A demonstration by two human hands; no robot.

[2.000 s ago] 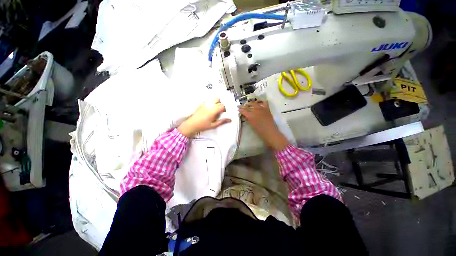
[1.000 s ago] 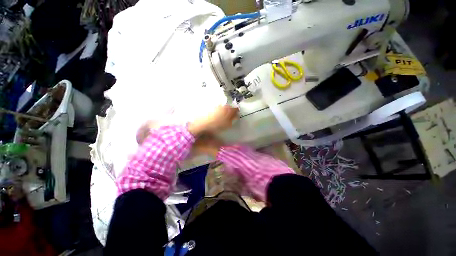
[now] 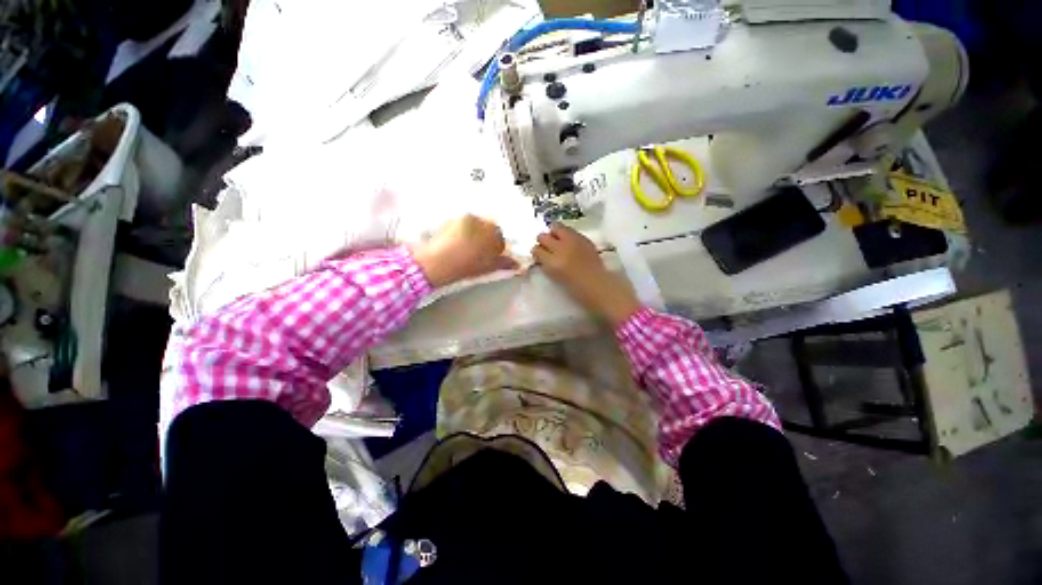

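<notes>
The white garment (image 3: 331,189) covers the left of the machine table and hangs over its left side. My left hand (image 3: 465,250) is closed on the garment's edge just left of the needle area. My right hand (image 3: 574,265) is just in front of the presser foot (image 3: 556,211), its fingertips together at the cloth edge; what they pinch is too small to tell. White tape (image 3: 642,280) crosses the table right of my right hand and runs along the front edge to the right. The cream sewing machine (image 3: 708,86) stands over the work.
Yellow-handled scissors (image 3: 666,178) and a black smartphone (image 3: 763,230) lie under and beside the machine arm. A blue air hose (image 3: 548,27) curves behind the machine head. A stool (image 3: 977,371) stands at right, a white bin (image 3: 114,171) at left. Patterned cloth (image 3: 526,400) covers my lap.
My right hand has come back up from near the table's front edge to the presser foot. My left hand has shifted slightly left and up. The tape now lies closer along the table edge.
</notes>
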